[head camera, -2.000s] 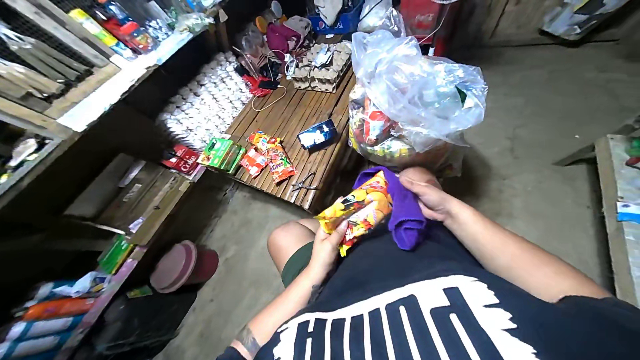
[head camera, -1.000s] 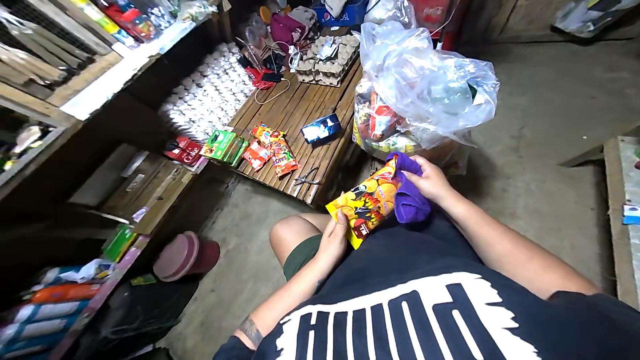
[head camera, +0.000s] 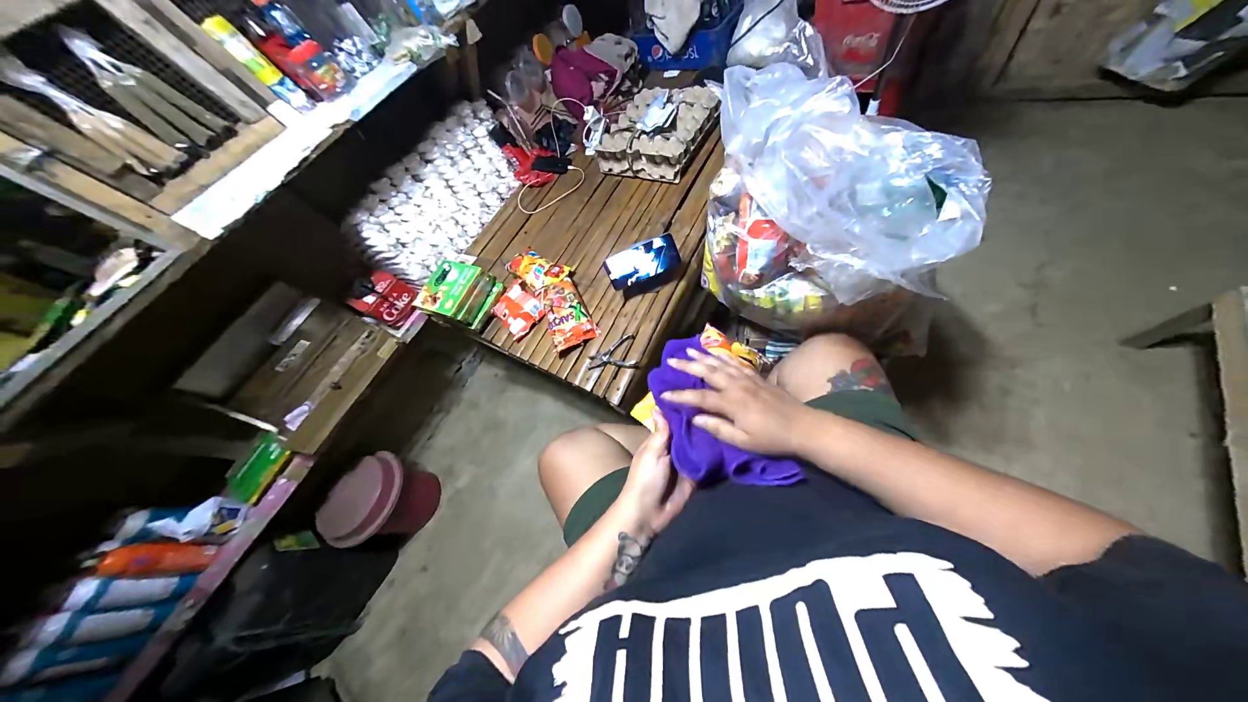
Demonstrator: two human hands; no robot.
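My left hand (head camera: pixel 655 483) grips the lower left end of a yellow and orange snack packet (head camera: pixel 643 410), its thumb on top. A purple cloth (head camera: pixel 721 459) lies over most of the packet. Spread flat on the cloth is my right hand (head camera: pixel 746 402), its fingers pointing left. An orange part of a packet (head camera: pixel 728 345) shows beyond the cloth. On the bamboo table ahead lie small orange snack packets (head camera: pixel 568 314), dark-handled scissors or pliers (head camera: pixel 612 355), a dark blue box (head camera: pixel 642 263) and green packs (head camera: pixel 454 290).
A large clear plastic bag (head camera: pixel 848 195) of packets stands right of the table (head camera: pixel 624 219). Egg trays (head camera: pixel 658 135) sit at its back. A pink lidded bucket (head camera: pixel 375 499) is on the floor at left, near shelves of goods. A wooden bench (head camera: pixel 1230 361) edges in at far right.
My right hand has moved from the packet's right end to lie across it, and the purple cloth has spread over the packet, which showed plainly before. My left hand still holds the packet.
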